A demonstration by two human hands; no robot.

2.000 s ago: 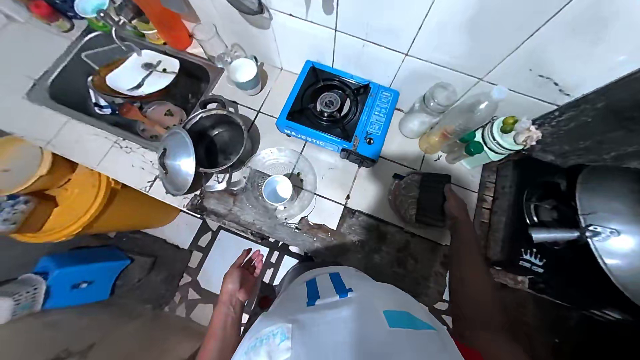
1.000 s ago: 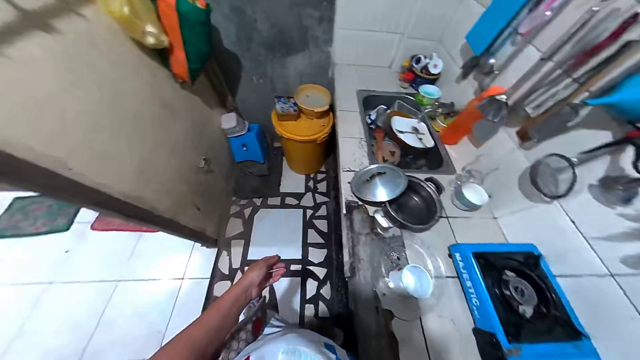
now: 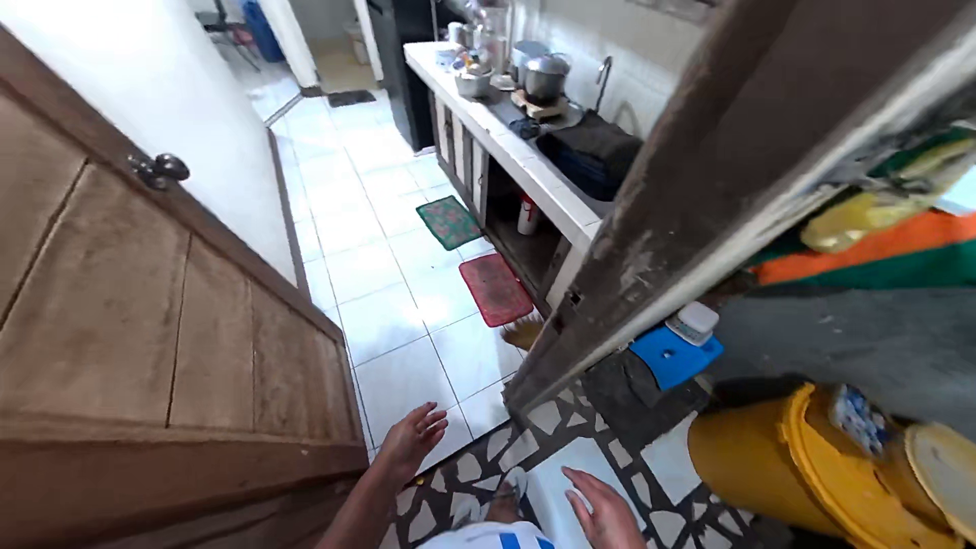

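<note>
My left hand (image 3: 415,442) is raised at the bottom centre, empty, its fingers apart, over the white floor tiles by the doorway. To the right of it my right hand (image 3: 602,507) hangs over the mosaic floor, also empty, with its fingers spread. A brown wooden door (image 3: 137,320) with a round metal knob (image 3: 169,167) stands ajar at the left. Nearest to my right hand on its right is a large yellow plastic bucket (image 3: 743,457).
A dark door post (image 3: 648,221) rises right of the doorway. Beyond lie a red mat (image 3: 496,290) and a green mat (image 3: 449,222) beside a tiled counter (image 3: 507,145) holding pots. A blue stool (image 3: 675,357) and a hanging bag (image 3: 877,244) are at the right.
The view has swung left from the blue stove and sink to the doorway. My right hand, on a dark object two seconds ago, is now off it and empty.
</note>
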